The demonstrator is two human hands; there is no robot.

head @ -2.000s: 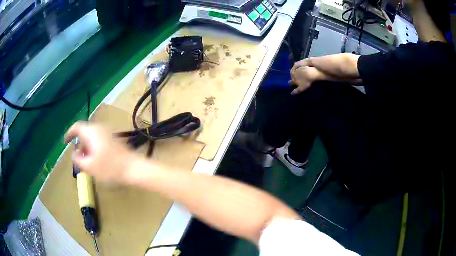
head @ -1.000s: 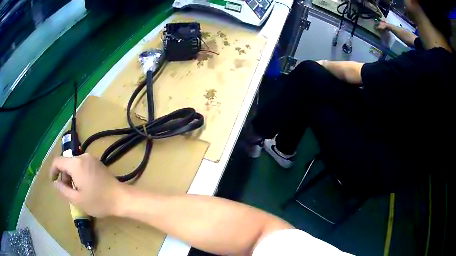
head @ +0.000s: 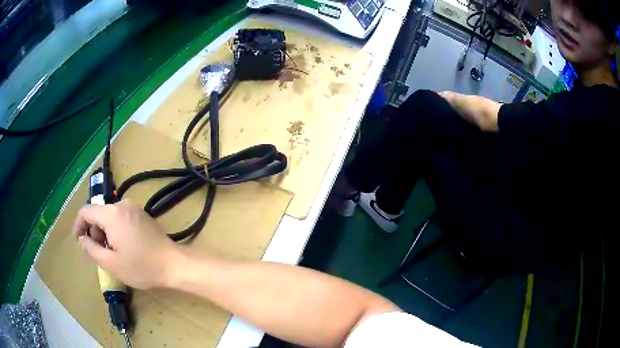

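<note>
My right hand [head: 126,245] reaches in from the lower right. Its fingers curl around the middle of an electric screwdriver [head: 110,280], which lies on brown cardboard with its bit toward the lower edge. The hand hides part of the grip. A black coiled cable [head: 234,166], tied in the middle, lies right of the hand. It runs up to a black fan unit [head: 259,54] at the far end of the bench. A silvery wrapped cable end [head: 216,79] sits beside the unit. My left hand is not in view.
A digital scale [head: 326,12] stands behind the fan unit. A bag of small fasteners [head: 22,325] lies at the lower left. A green conveyor [head: 51,197] runs along the bench's left. A person in black [head: 537,156] sits on the right, beyond the white bench edge [head: 299,239].
My right hand has moved down from the driver's upper end to its middle and closed around it. The seated person's face has come into view, and their hands have moved from their lap.
</note>
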